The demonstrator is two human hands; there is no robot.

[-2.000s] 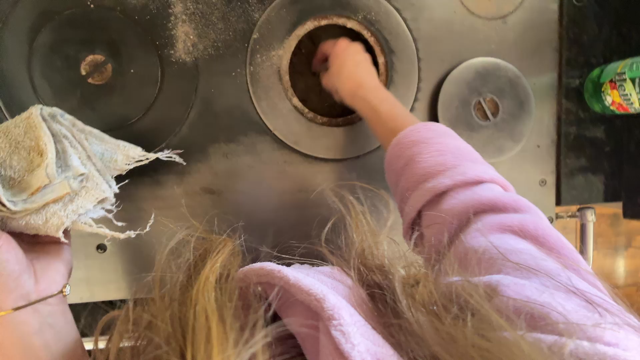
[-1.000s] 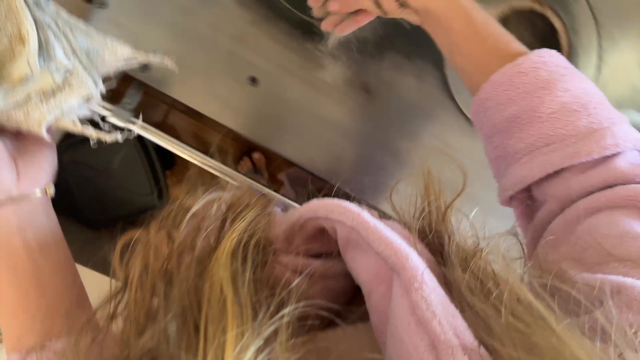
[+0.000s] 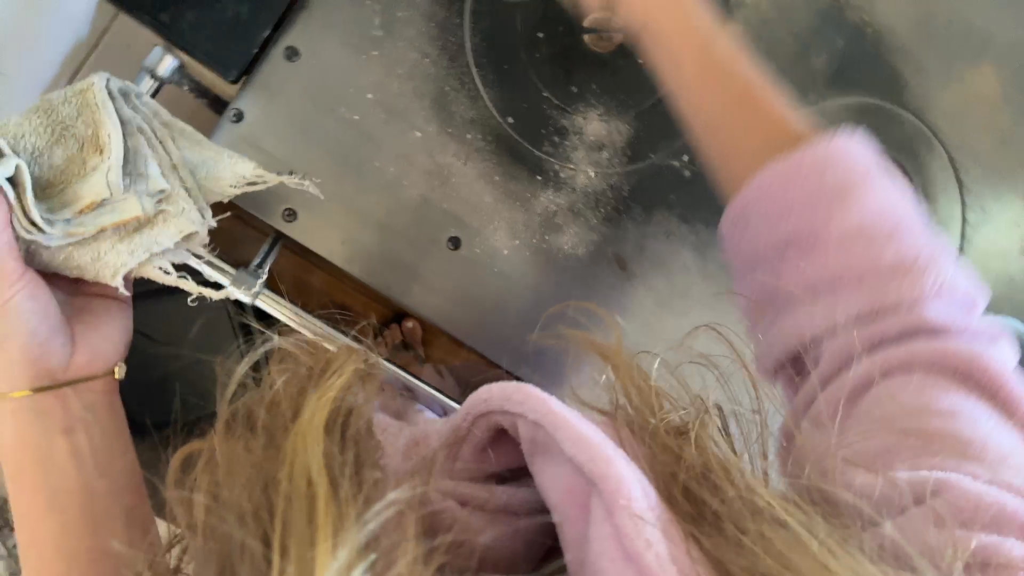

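Observation:
My left hand [image 3: 76,320] holds up a folded, stained terry cloth [image 3: 112,180] with frayed edges, at the left over the stove's front rail. My right arm reaches over the metal stovetop [image 3: 376,152] to the upper edge of the view. Only a blurred bit of my right hand [image 3: 612,10] shows, by the slotted centre knob [image 3: 602,34] of a round cooking plate [image 3: 544,88]; its fingers are cut off by the frame. Pale dust or ash [image 3: 588,176] lies scattered on the plate's near edge and the metal around it.
A metal rail [image 3: 304,316] on brackets runs along the stove's front edge. A black panel [image 3: 210,28] is at the upper left. Another round plate [image 3: 896,152] lies partly behind my right sleeve. Long hair and a pink robe cover the lower middle.
Two seconds ago my right hand was in the round opening of a ringed plate; it has left that and is now over a different plate. The view has swung left. The cloth stays in my left hand.

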